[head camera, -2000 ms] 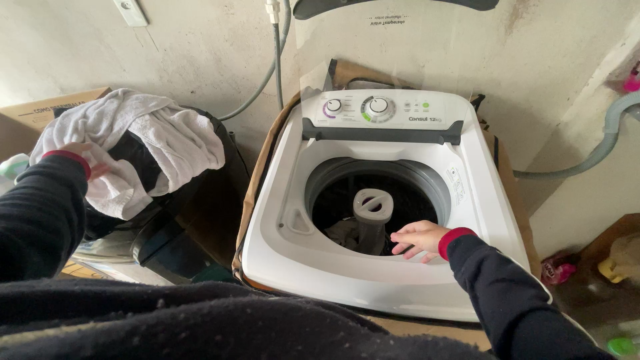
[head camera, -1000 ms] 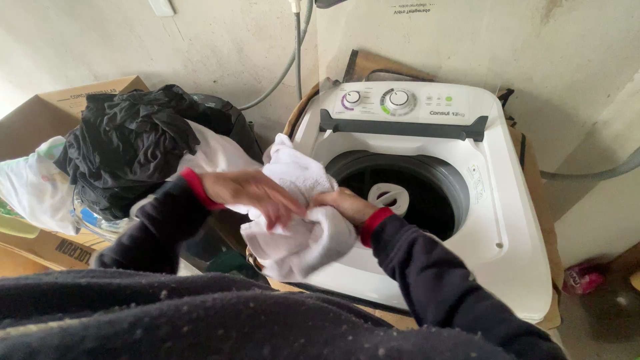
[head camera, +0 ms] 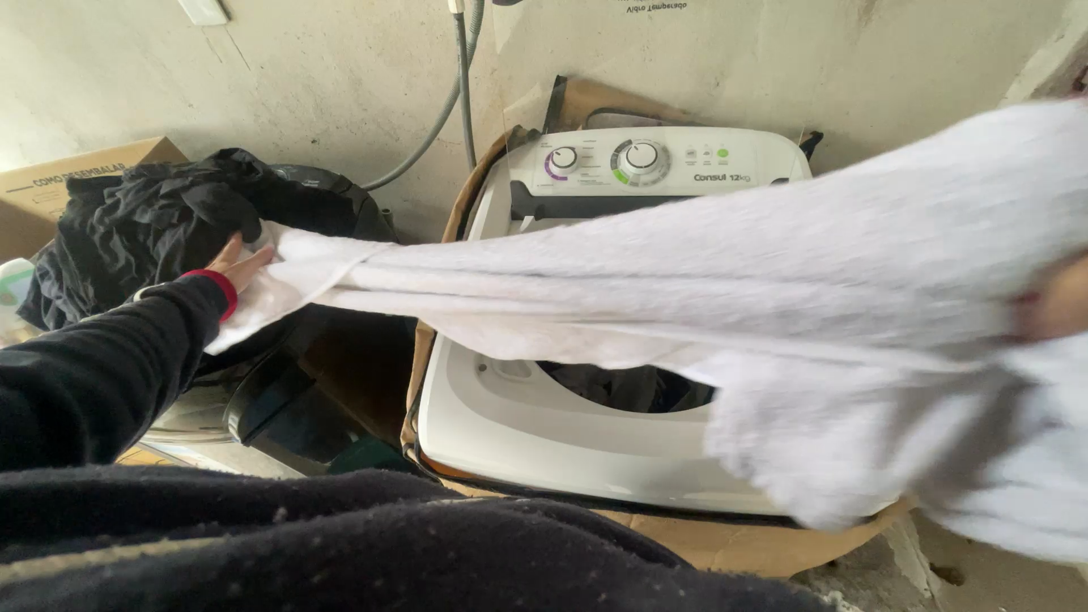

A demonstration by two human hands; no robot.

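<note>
A white towel-like cloth [head camera: 646,272] is stretched across the view, over a white top-loading Consul washing machine [head camera: 544,433]. My left hand [head camera: 241,265] is at the cloth's narrow left end, beside a heap of black clothes [head camera: 144,229]; its fingers look closed on the fabric. At the right edge my right hand [head camera: 1058,302], blurred and partly out of frame, grips the wide end. Below the cloth, part of the tub opening [head camera: 629,387] shows dark fabric inside; the rest of it is hidden.
Behind the machine's control panel [head camera: 663,161] is a stained wall with a grey hose [head camera: 438,127]. A cardboard box [head camera: 51,195] stands at the left behind the black clothes. Brown cardboard [head camera: 748,544] lies around the machine's base.
One second ago the white cloth was bunched between both hands in front of the tub. My hands have moved far apart, left and right, and the cloth is now drawn out lengthwise.
</note>
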